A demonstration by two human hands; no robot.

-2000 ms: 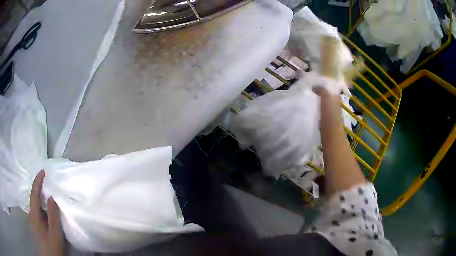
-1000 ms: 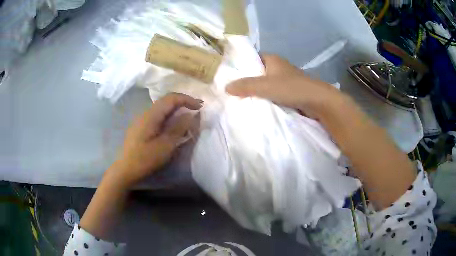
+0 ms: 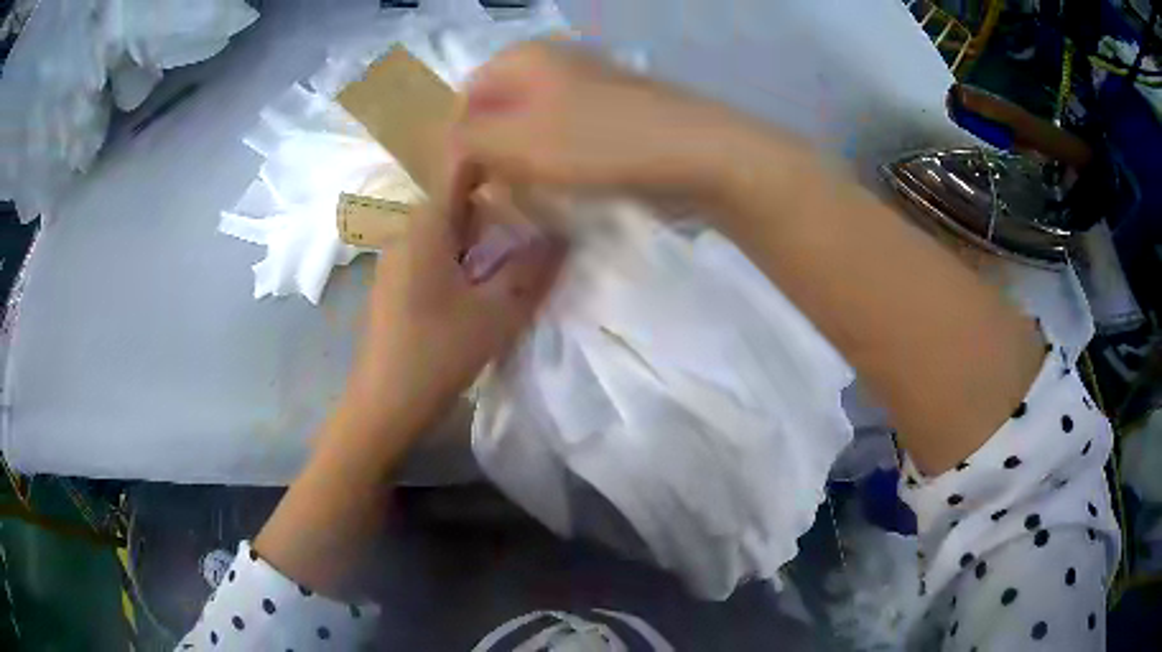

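A white bundle of cut pieces (image 3: 675, 395) lies across the table's near edge, gathered in the middle, its ruffled ends fanned out at the upper left and lower right. Tan bundle tickets show on it, a larger one (image 3: 398, 112) and a smaller one (image 3: 371, 220). My left hand (image 3: 465, 287) is on the gathered middle with its fingers closed around it. My right hand (image 3: 535, 121) is just above, fingers bent in by the larger ticket. It is blurred, and what its fingertips hold cannot be told.
A steam iron (image 3: 988, 198) rests at the right of the pale grey table (image 3: 153, 369). More white pieces (image 3: 77, 96) lie at the far left, with a thin dark stick (image 3: 170, 107) beside them. Yellow bars (image 3: 946, 28) show beyond the far right edge.
The view has swung from the basket to the table, where the bundle now lies. Since one second ago, my right hand has moved up and left, and my left hand has closed in on the middle.
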